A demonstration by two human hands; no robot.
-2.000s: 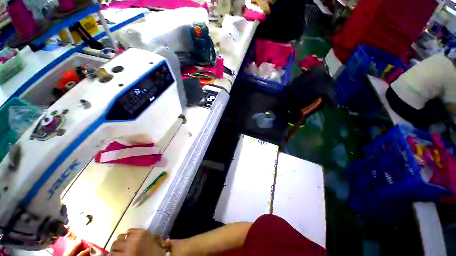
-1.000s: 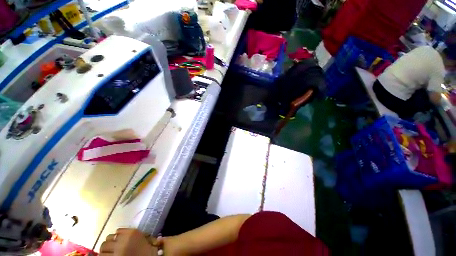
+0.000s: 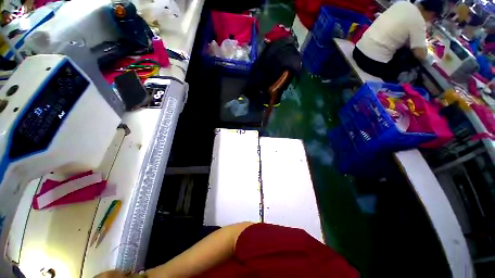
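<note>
A sewing machine (image 3: 57,117) with a white head and a dark display stands at the left. A small bundle of magenta and pale pieces (image 3: 69,190) lies on the machine bed. Thread snips (image 3: 106,222) with a yellow-green handle lie to its right, blades towards me. My right hand (image 3: 113,274) is at the bottom edge, mostly cut off; its fingers and anything in them are hidden. My left hand is out of the picture. The needle area is cut off at the lower left.
A white two-part board (image 3: 233,179) stands right of the table's ruler-like edge (image 3: 154,163). Blue crates with cloth stand at the back (image 3: 230,64) and right (image 3: 369,133). A person in a white top (image 3: 393,35) sits at the upper right. A black phone-like object (image 3: 130,89) lies by the machine.
The view has swung right, so the machine, bundle and snips sit further left. My right hand has slid mostly out at the bottom. The magenta fabric near the needle has left view.
</note>
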